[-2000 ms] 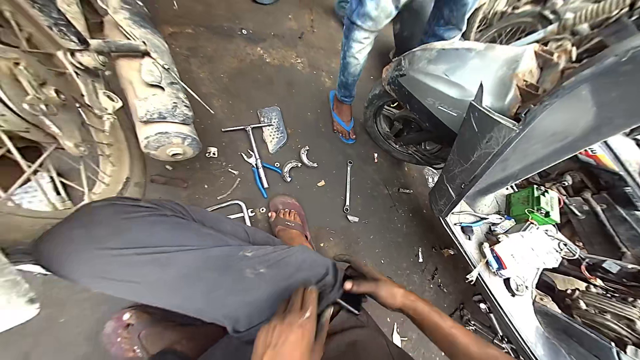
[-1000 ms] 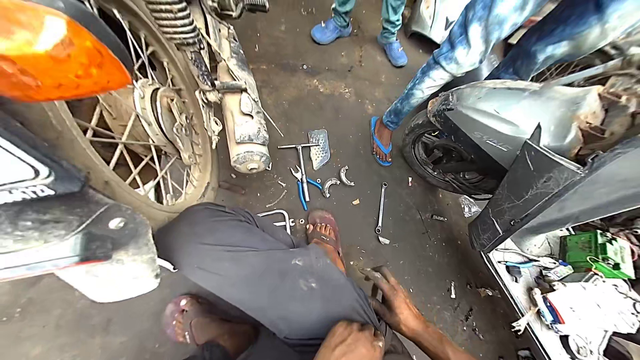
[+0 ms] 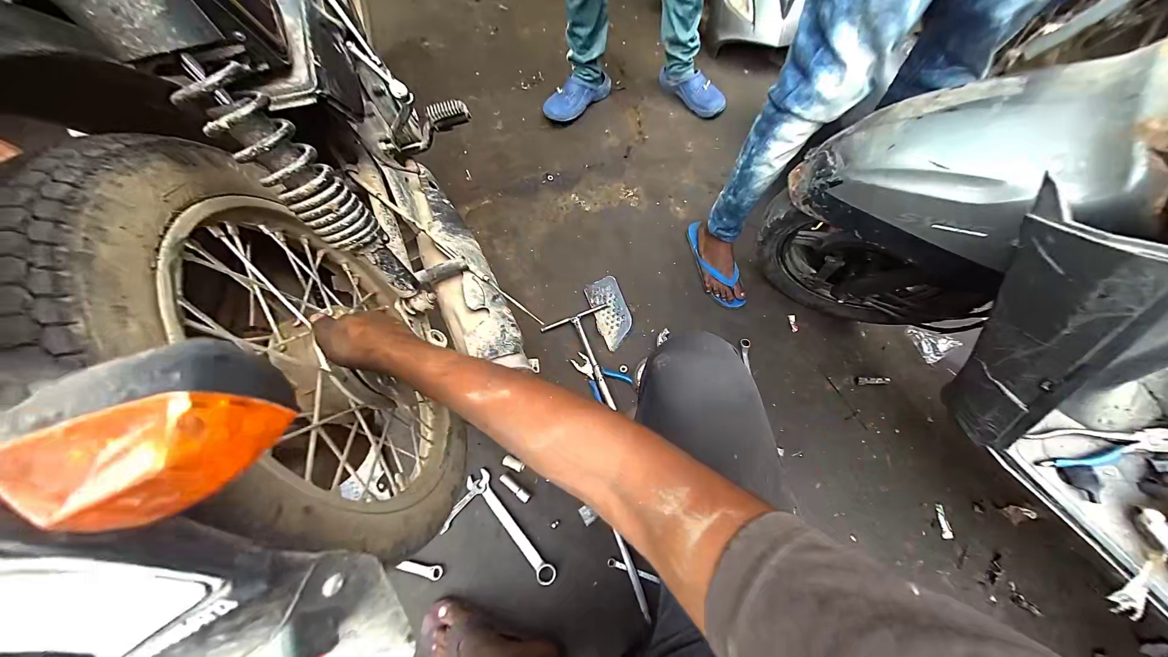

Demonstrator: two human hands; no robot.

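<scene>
My right hand (image 3: 351, 339) reaches in from the lower right to the hub area of a motorcycle's spoked wheel (image 3: 196, 274). It is at the spokes, with its fingers mostly hidden, so I cannot tell whether it grips anything. Just above it stands a coil-spring shock absorber (image 3: 306, 182). My left hand is out of view. On the ground below the wheel lie a combination wrench (image 3: 516, 529), a smaller wrench (image 3: 422, 570) and sockets (image 3: 514, 487). A T-handle wrench (image 3: 584, 342) lies beyond my forearm, beside a perforated metal plate (image 3: 610, 312).
The muffler (image 3: 474, 310) runs beside the wheel, and an orange turn signal (image 3: 146, 456) juts out at the near left. A person's foot in a blue flip-flop (image 3: 716, 266) stands by a grey scooter (image 3: 949, 155). Another person's blue clogs (image 3: 577, 97) show at the top.
My right hand has left my lap and is now at the wheel. My left hand has gone out of view. The view has swung left, nearer the motorcycle.
</scene>
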